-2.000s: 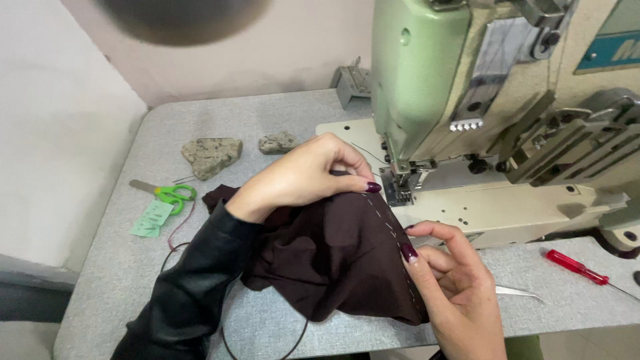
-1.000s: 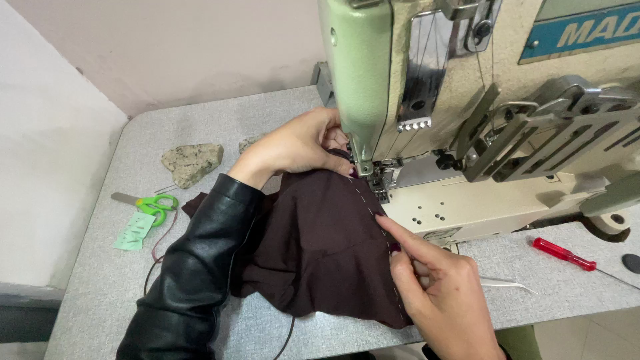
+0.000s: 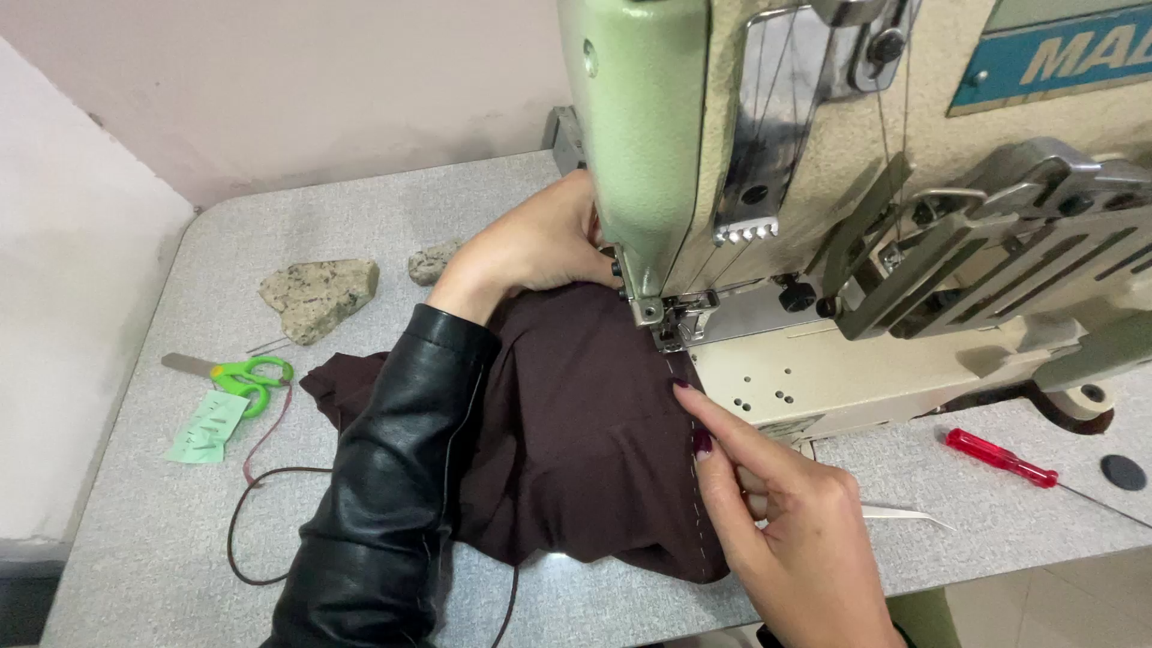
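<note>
A dark brown fabric piece [image 3: 576,423] with a light dashed line of stitches along its right edge lies on the table, its upper corner at the presser foot [image 3: 679,328] of an industrial sewing machine [image 3: 643,117]. My left hand [image 3: 540,243] rests at the fabric's top edge behind the machine head, its fingertips partly hidden. My right hand [image 3: 783,504] has thumb and index finger on the stitched edge just in front of the foot; whether they pinch the cloth is not clear.
Green-handled scissors [image 3: 247,373], a green paper note [image 3: 209,427] and two stone pieces [image 3: 319,297] [image 3: 432,261] lie left. A brown cord [image 3: 236,531] curls by my sleeve. At right are a red screwdriver [image 3: 999,457], metal tweezers [image 3: 900,513] and a dark disc [image 3: 1123,472].
My left hand has moved from the front of the presser foot to behind the machine head. The fabric's stitched edge has come to the foot, with my right hand staying beside that edge.
</note>
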